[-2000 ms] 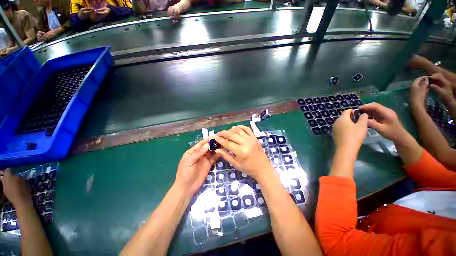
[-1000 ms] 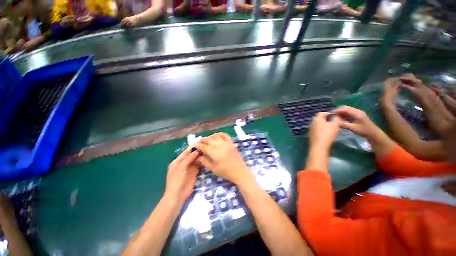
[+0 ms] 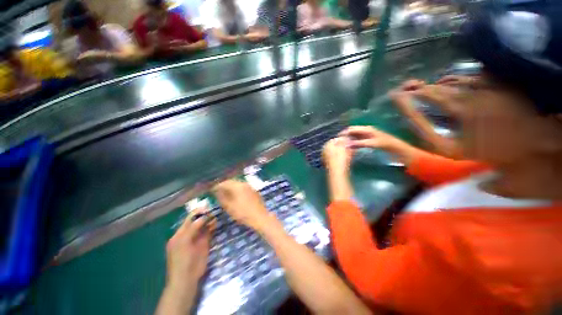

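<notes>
The frame is blurred. My left hand (image 3: pixel 188 246) is at the left edge of the clear adhesive backing sheet (image 3: pixel 246 255), with a small dark part (image 3: pixel 198 214) at its fingertips. My right hand (image 3: pixel 241 202) is apart from it, over the sheet's far side; whether it holds anything cannot be told. The sheet lies on the green bench and bears rows of black squares. White tabs (image 3: pixel 254 178) show at its far edge.
A blue tray (image 3: pixel 28 215) stands at the left. The dark green conveyor belt (image 3: pixel 185 138) runs beyond the bench. A person in orange (image 3: pixel 456 246) works close at the right over another black-square sheet (image 3: pixel 315 143). More people sit across the belt.
The view has swung right, so the tray has slid towards the left edge and the person in orange shows more. My hands, together before, are now apart.
</notes>
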